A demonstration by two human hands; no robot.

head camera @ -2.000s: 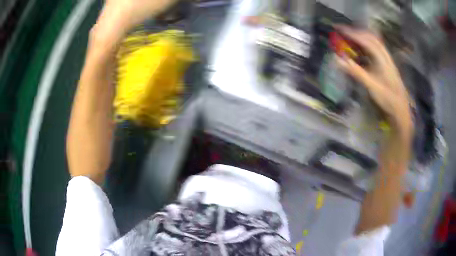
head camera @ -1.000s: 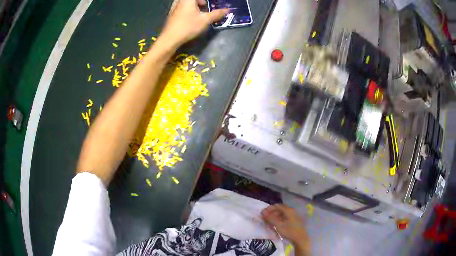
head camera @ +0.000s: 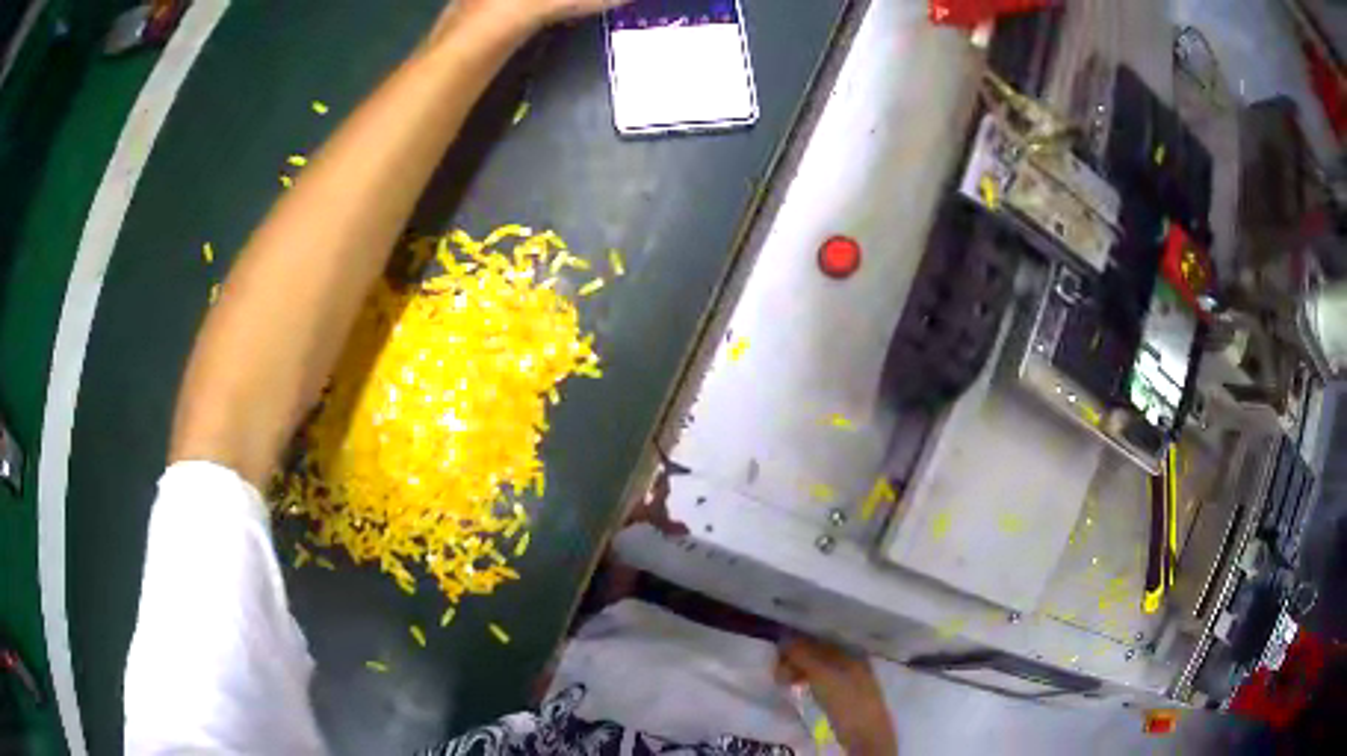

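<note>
A smartphone [head camera: 683,67] with a lit, mostly white screen lies on the dark green belt at the top. My left hand [head camera: 525,9] is at its upper left, cut off by the picture's top edge, so its fingers are hardly visible. A heap of small yellow parts [head camera: 451,399] lies below my left forearm. My right hand [head camera: 839,691] is low by my clothing, fingers bent; a yellow bit shows beside it, and I cannot tell whether it is held. An electronic unit with a red end [head camera: 1186,269] sits in the black machine fixture [head camera: 1101,340].
The pale-grey machine [head camera: 798,399] stands right of the belt, with a red button [head camera: 839,256] and stray yellow parts on top. A yellow-black strip [head camera: 1160,539] lies beside the fixture. Other units [head camera: 141,25] lie past the white line [head camera: 71,347]. A red object [head camera: 1288,672] is at lower right.
The view has shifted, so the phone and button appear lower. The phone's screen has turned mostly white. My left hand now reaches the top edge; my right hand remains low by my clothing.
</note>
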